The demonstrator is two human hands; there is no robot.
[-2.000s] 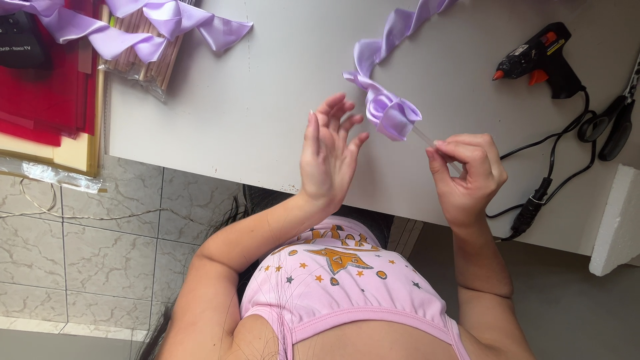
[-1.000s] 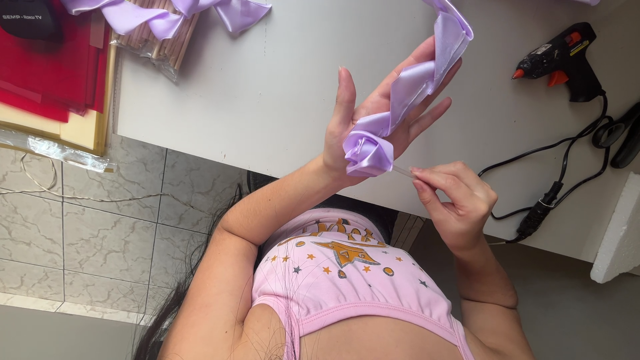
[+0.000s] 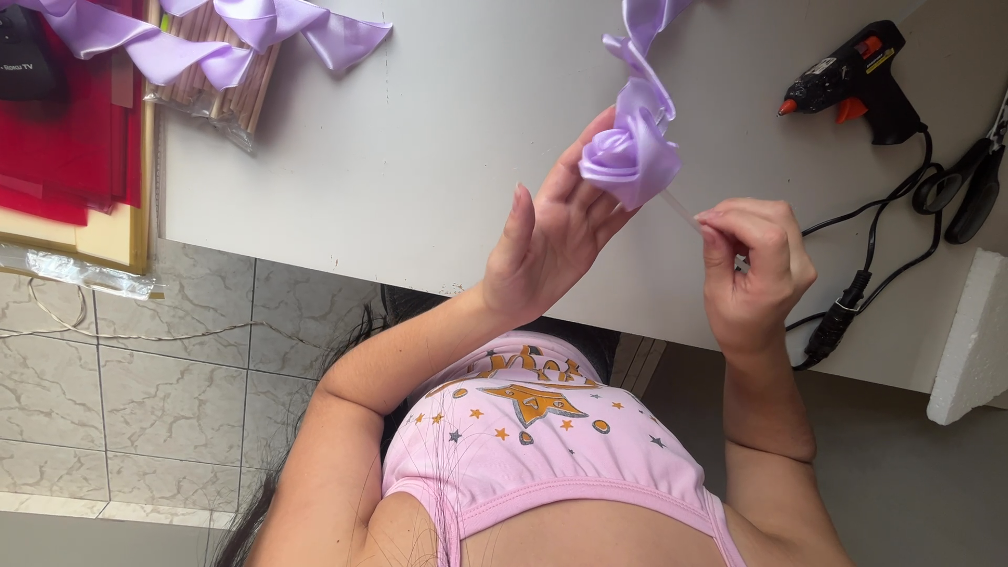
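A lilac satin ribbon rose sits at the tip of a thin pale stick. My right hand pinches the stick's lower end between thumb and fingertips. Behind and beside the rose, my left hand is held palm up with the fingers spread; whether its fingertips touch the ribbon is hard to tell. From the rose the loose, twisted ribbon tail runs up past the top edge of the view.
A black and orange hot glue gun lies at the right with its cord, near black-handled scissors. White foam stands at the table's right edge. Upper left are bagged wooden sticks, more lilac ribbon and red sheets.
One second ago the ribbon tail lay across my left palm and fingers; now the rose is farther up, by the left fingers. The folds of the rose face another way. My right hand still pinches the stick.
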